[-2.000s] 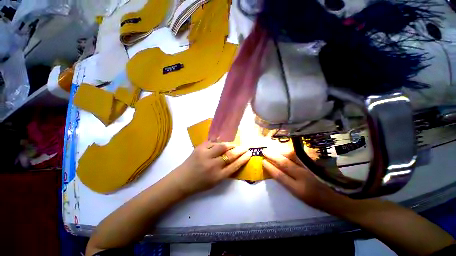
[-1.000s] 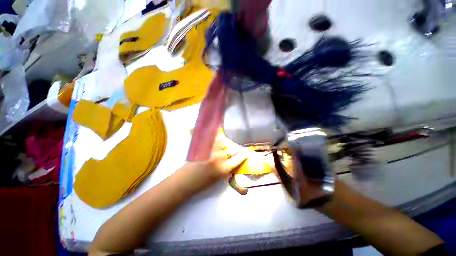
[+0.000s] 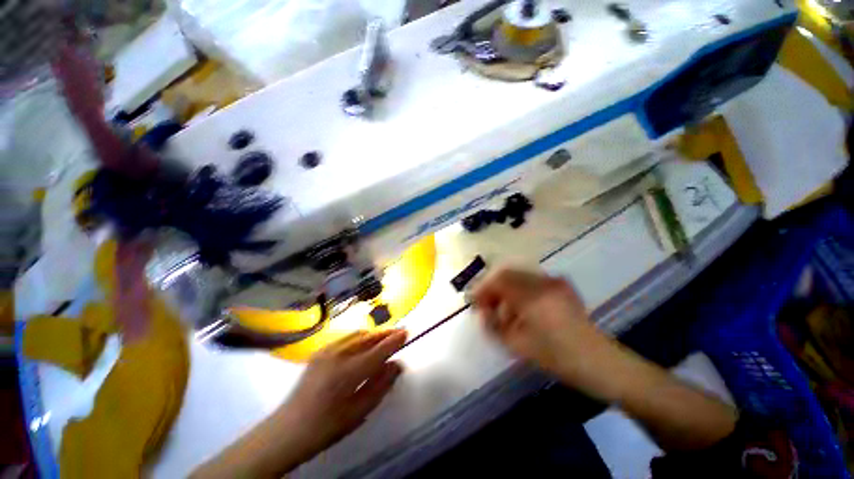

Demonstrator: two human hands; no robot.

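A curved mustard-yellow piece point(image 3: 412, 278) lies under the needle area of the white sewing machine. A small black label point(image 3: 379, 313) lies on it. My left hand point(image 3: 348, 379) rests flat with its fingertips at the front edge of the piece and grips nothing visible. My right hand point(image 3: 524, 313) is blurred, its fingers bent, right of the piece. Another black label point(image 3: 467, 272) is at its fingertips; I cannot tell whether it is pinched or lying on the bed. A dark label cluster point(image 3: 498, 213) lies behind it.
The white machine arm point(image 3: 412, 122) with a blue stripe spans the back. A navy tassel point(image 3: 187, 210) and pink strip point(image 3: 133, 290) hang at left. Yellow pieces point(image 3: 126, 402) lie at left. A greenish slim item point(image 3: 664, 220) is on the bed at right, beyond it a blue basket point(image 3: 768, 374).
The view has swung right, showing the machine arm and basket. My right hand has moved away from the needle to the loose label. My left hand stays by the piece, which now shows a label.
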